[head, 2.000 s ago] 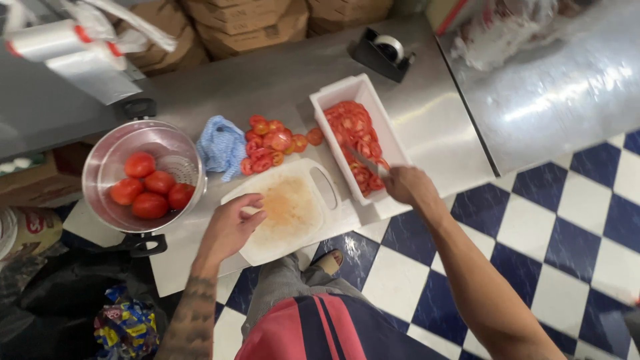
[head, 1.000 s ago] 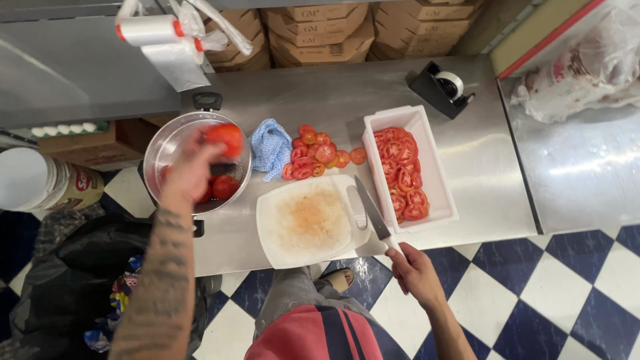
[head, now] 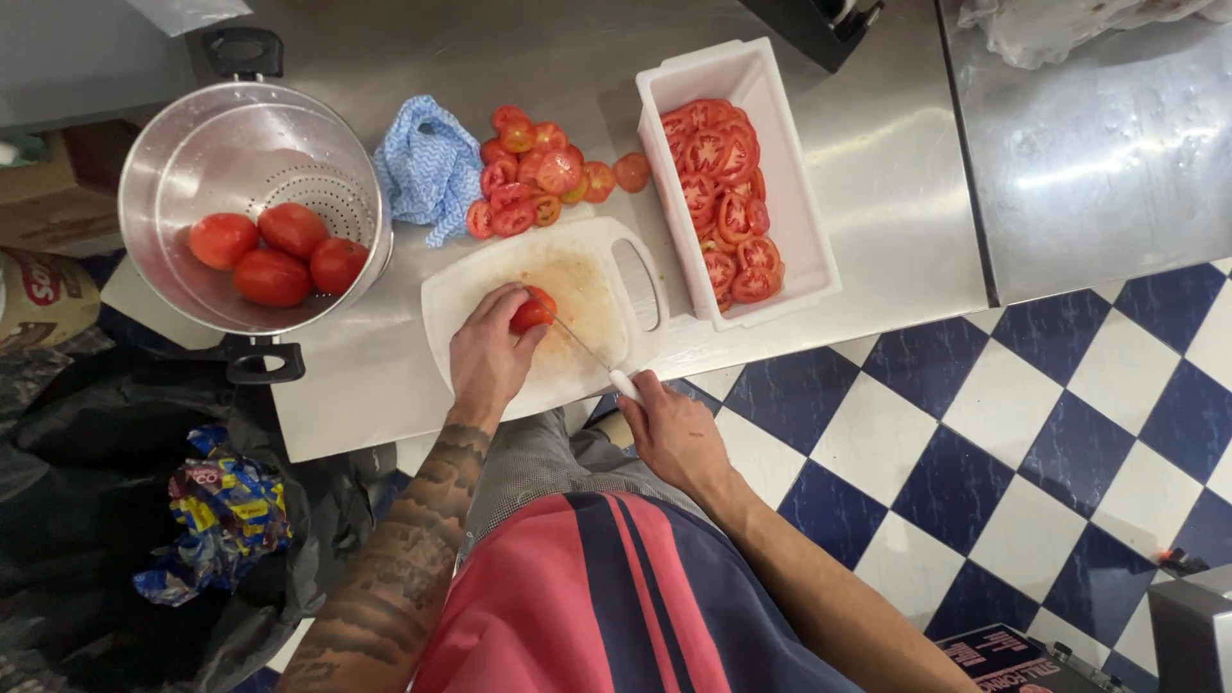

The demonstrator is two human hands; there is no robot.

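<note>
My left hand [head: 493, 348] holds a whole tomato [head: 533, 310] on the white plastic cutting board [head: 462, 298]. My right hand [head: 674, 428] grips the white handle of a kitchen knife [head: 626, 385], its blade against the tomato's right side. Behind the board lies a pile of tomato end slices [head: 525, 173] on the steel counter, beside a blue-and-white cloth [head: 423, 168]. Tomato slices [head: 717, 159] line the left part of a white plastic tub [head: 804, 202] to the right. Several whole tomatoes [head: 273, 277] sit in a metal colander [head: 159, 183] at the left.
The steel counter [head: 895, 202] ends just in front of the board. A black tape dispenser [head: 808, 24] stands at the back right. At lower left is a black bag [head: 77, 500] with crumpled wrappers [head: 226, 510]. A bucket [head: 38, 298] stands left of the colander.
My left hand has moved from the colander, where it held a tomato, to the board. The knife, over the tub two seconds ago, now meets a tomato on the board.
</note>
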